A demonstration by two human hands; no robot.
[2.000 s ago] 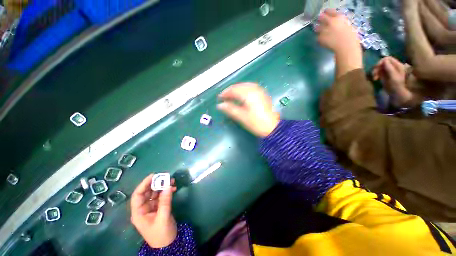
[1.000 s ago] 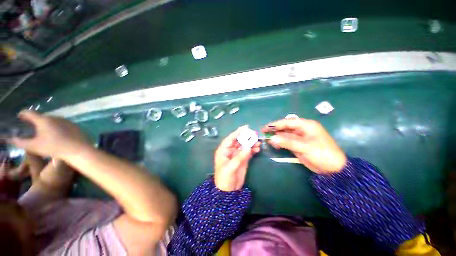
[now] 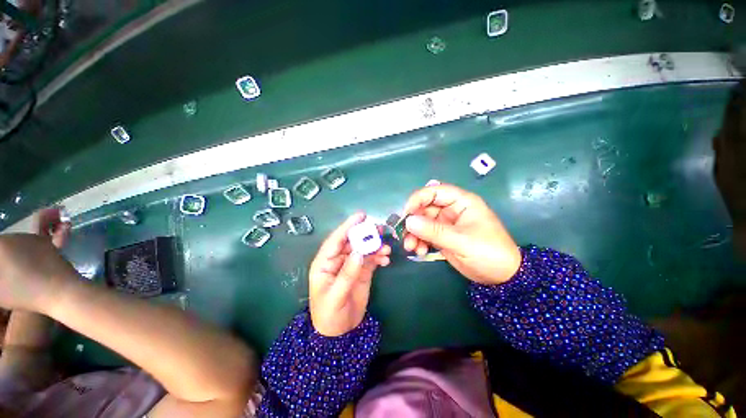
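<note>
My left hand holds a white cover, a rounded square with a small dark slot, between thumb and fingers. My right hand pinches a small dark, greenish part, possibly a circuit board, close to the cover's right side. I cannot tell whether the two touch. A pale stick-like tool lies partly hidden under my right hand. Another white cover lies beyond my right hand. Several plastic housings with green centres lie ahead and left, around a small upright white part.
A pale rail crosses beyond the worktop. Spaced housings sit on the dark green belt past it. At left are a black tray and a neighbour's arm. A small green piece lies far right. A dark shape borders the right edge.
The view has swung left and then shifted slightly. My right hand, empty two seconds ago, now holds a small part beside the cover in my left hand. The neighbour's arm has moved lower left.
</note>
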